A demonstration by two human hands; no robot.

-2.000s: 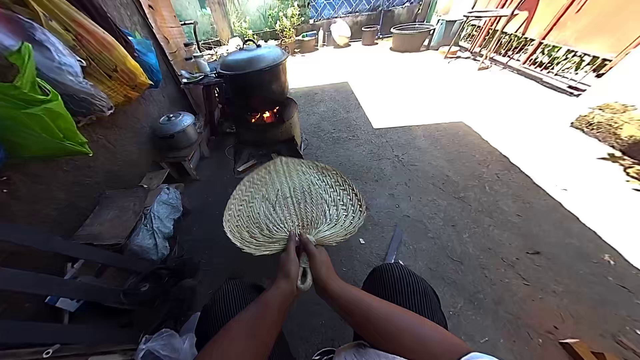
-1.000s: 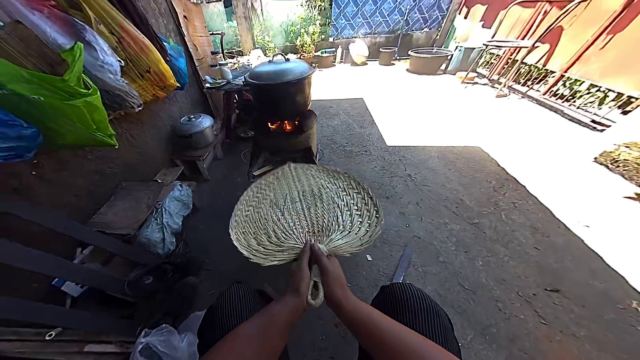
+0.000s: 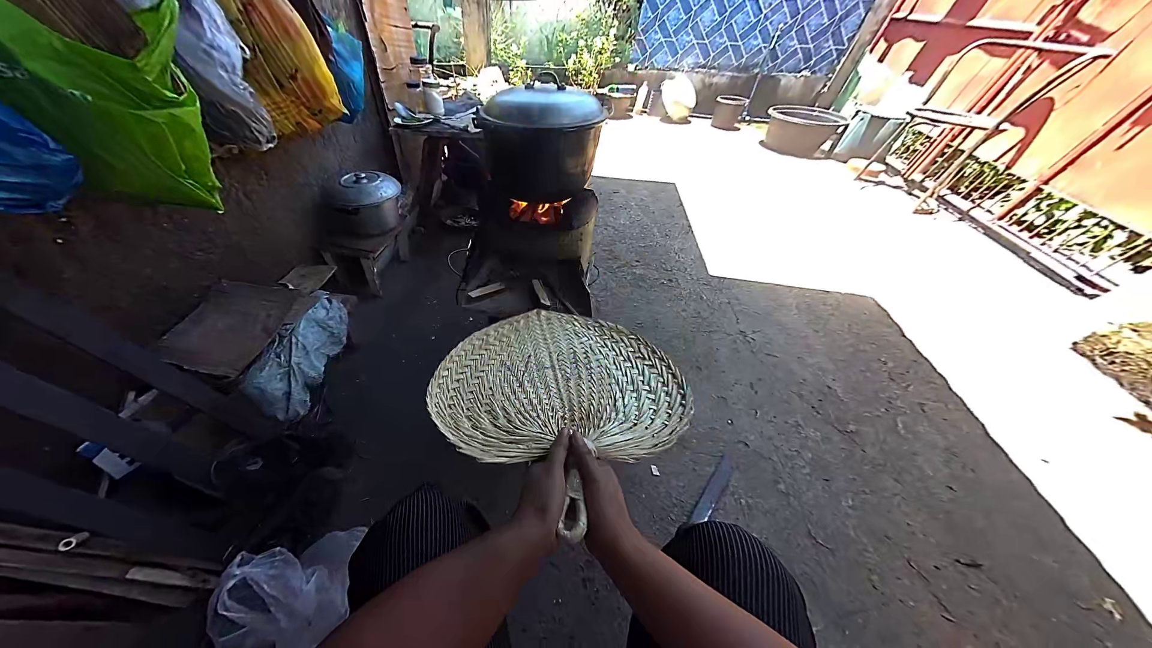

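Observation:
My left hand [image 3: 545, 490] and my right hand [image 3: 601, 495] press together around the handle of a woven palm-leaf hand fan [image 3: 558, 387]. The looped end of the handle shows between my wrists. The fan's wide blade points away from me, towards a clay or metal stove [image 3: 567, 236] with flames [image 3: 537, 211] in its opening. On the stove stands a large dark pot [image 3: 540, 157] with a metal lid [image 3: 544, 106]. Some pieces of firewood [image 3: 541, 292] lie at the stove's front.
A flat blade [image 3: 713, 489] lies on the concrete beside my right knee. At left are a smaller lidded pot [image 3: 364, 205] on a low wooden stool [image 3: 364, 261], hanging plastic bags [image 3: 117, 108] and a crumpled bag [image 3: 297, 360]. A metal chair [image 3: 972, 119] stands by the red gate.
Both hands have kept hold of the fan. Its blade looks flatter now than two seconds ago, with its far edge tipped away from me.

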